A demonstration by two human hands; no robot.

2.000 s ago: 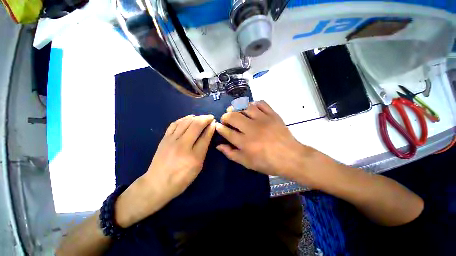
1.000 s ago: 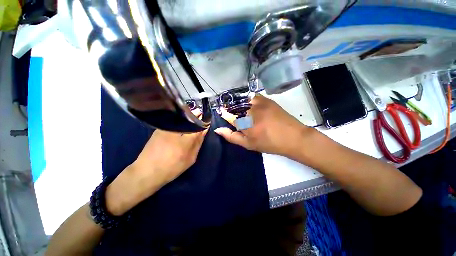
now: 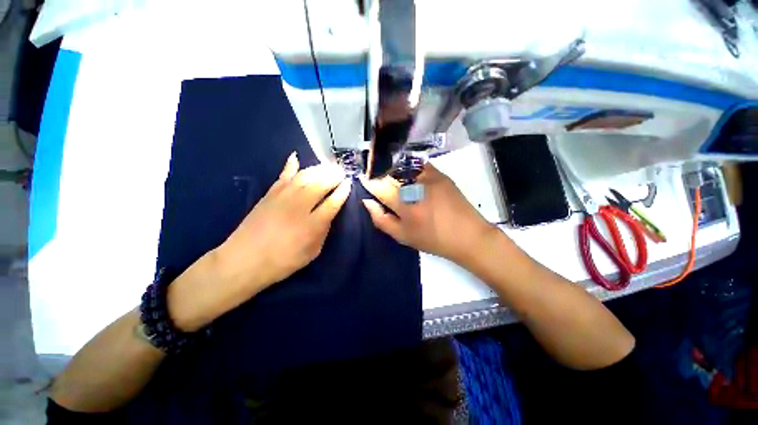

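A large dark navy garment panel point(image 3: 224, 166) lies flat on the white table and reaches over its front edge. The white sewing machine point(image 3: 532, 75) with a blue stripe stands over it, its presser foot area point(image 3: 349, 159) at my fingertips. My left hand point(image 3: 291, 216) presses on the panel left of the foot, thumb and fingers close together at the cloth. My right hand point(image 3: 432, 212) is just right of the foot, its fingertips on the cloth and partly hidden behind the machine parts. A small grey knob point(image 3: 411, 193) shows in front of my right fingers.
A black smartphone point(image 3: 530, 181) lies right of the machine foot. Red-handled scissors point(image 3: 611, 245) and yellow-green snips point(image 3: 647, 222) lie further right. A ruler strip point(image 3: 465, 319) runs along the table's front edge. An orange cord point(image 3: 691, 249) hangs at the right.
The head view has shifted, so the shiny machine part now stands upright near the centre. Both hands have moved from the panel up to the foot since the oldest frame and remain there.
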